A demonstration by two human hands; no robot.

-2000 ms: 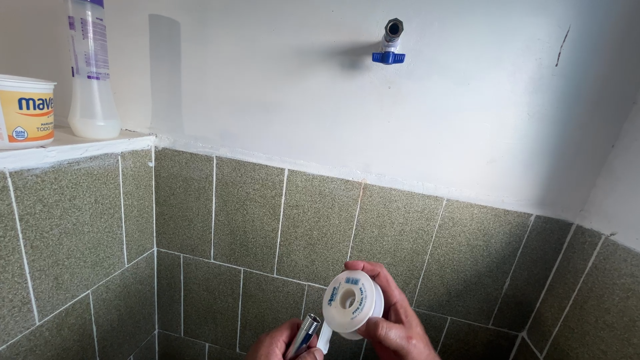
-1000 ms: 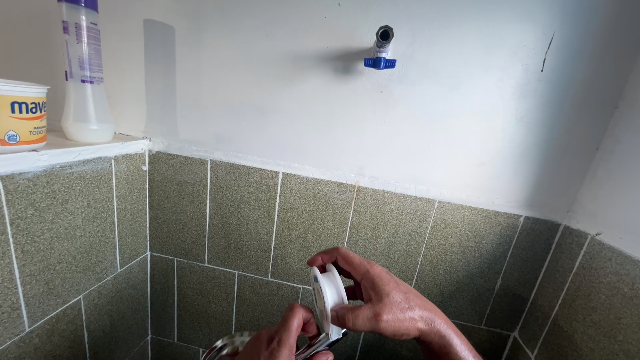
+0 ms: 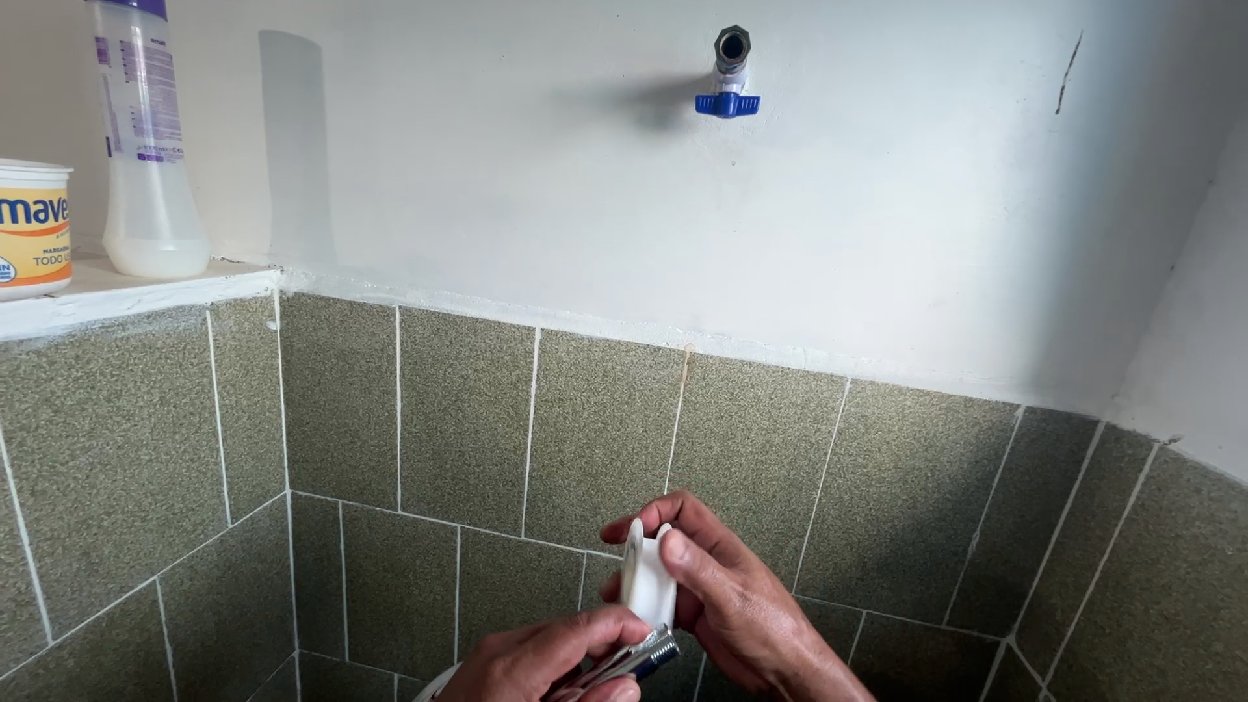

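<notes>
At the bottom centre, my right hand (image 3: 726, 595) grips a white spool of thread seal tape (image 3: 651, 580) by its rims, with the spool seen nearly edge-on. Just below and left of it, my left hand (image 3: 551, 658) holds a shiny metal threaded fitting (image 3: 658, 651), whose threaded end points up and right. White tape runs from the spool down to the fitting, under the left fingertips. Part of the fitting is hidden by the left fingers. What lies behind the hand at the lower frame edge is mostly cut off.
A valve with a blue handle (image 3: 727, 104) and an open threaded end (image 3: 732, 44) sticks out of the white wall above. On the ledge (image 3: 234, 283) at left stand a clear bottle (image 3: 151, 195) with purple print and a yellow-labelled tub (image 3: 34, 229). Green tiles (image 3: 468, 419) cover the lower wall.
Two seconds ago the spool showed its flat face; it has since turned nearly edge-on in my right hand. My left hand has come up against the spool's lower side with the fitting.
</notes>
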